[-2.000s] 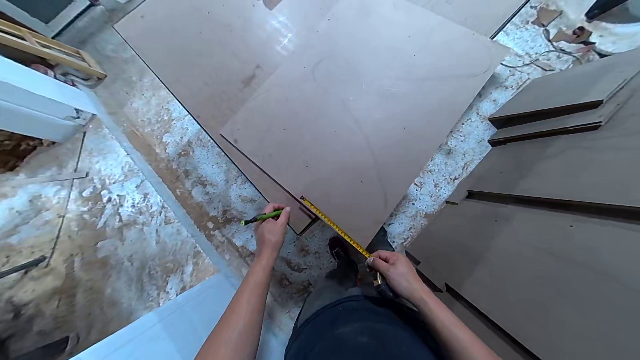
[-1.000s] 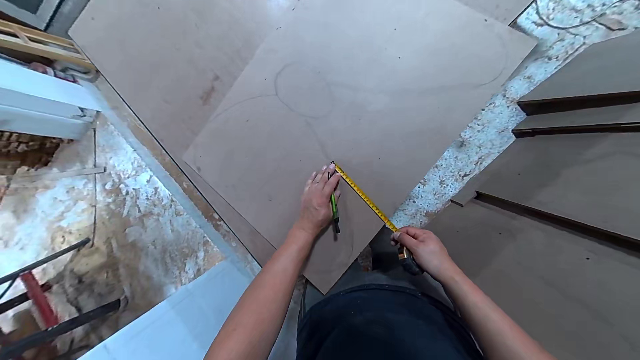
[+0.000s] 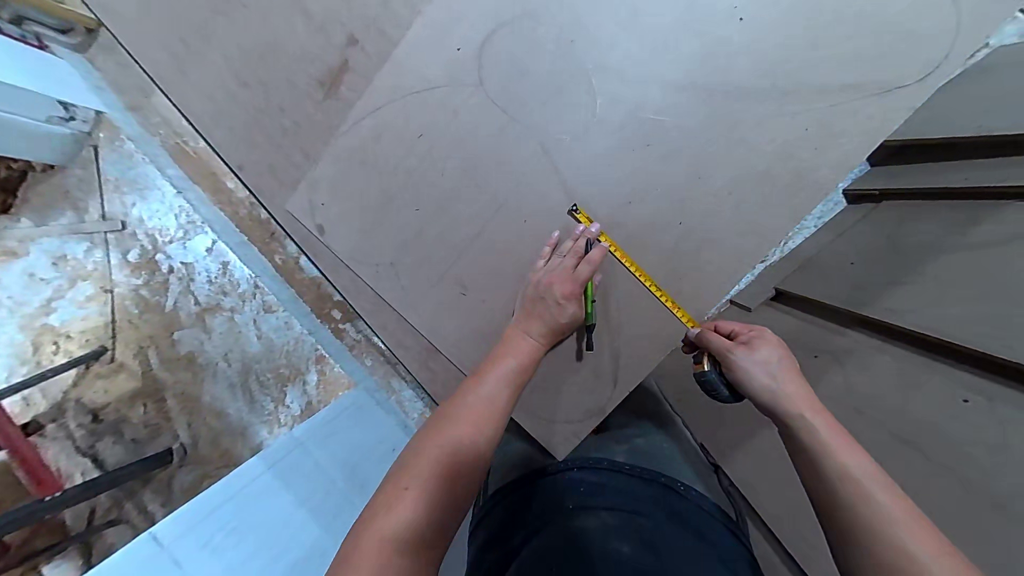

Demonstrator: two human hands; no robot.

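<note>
A grey-brown board point(image 3: 448, 200) with faint curved pencil lines lies in front of me, one corner towards my waist. Across it runs the yellow blade of a tape measure point(image 3: 650, 284), its metal end lying on the board and its black case point(image 3: 714, 380) under my right hand. My right hand point(image 3: 744, 360) grips the tape at the board's right edge. Palm down on the board, my left hand point(image 3: 562, 284) has its fingertips at the blade near its end. A green and black marking pencil or pen point(image 3: 590, 308) is held between the fingers of my left hand.
Another large board point(image 3: 240, 88) lies beneath at the left. At the right stand several stacked or stepped brown boards point(image 3: 920, 272) with dark edges. Lower left are a pale blue-white panel point(image 3: 280, 488), a black bar point(image 3: 88, 488) and a red bar point(image 3: 28, 452) over a dusty, stained floor point(image 3: 224, 320).
My left hand, which held the pencil off the board's left edge two seconds ago, now lies on the board by the blade. The tape has moved farther onto the board. The view has shifted closer.
</note>
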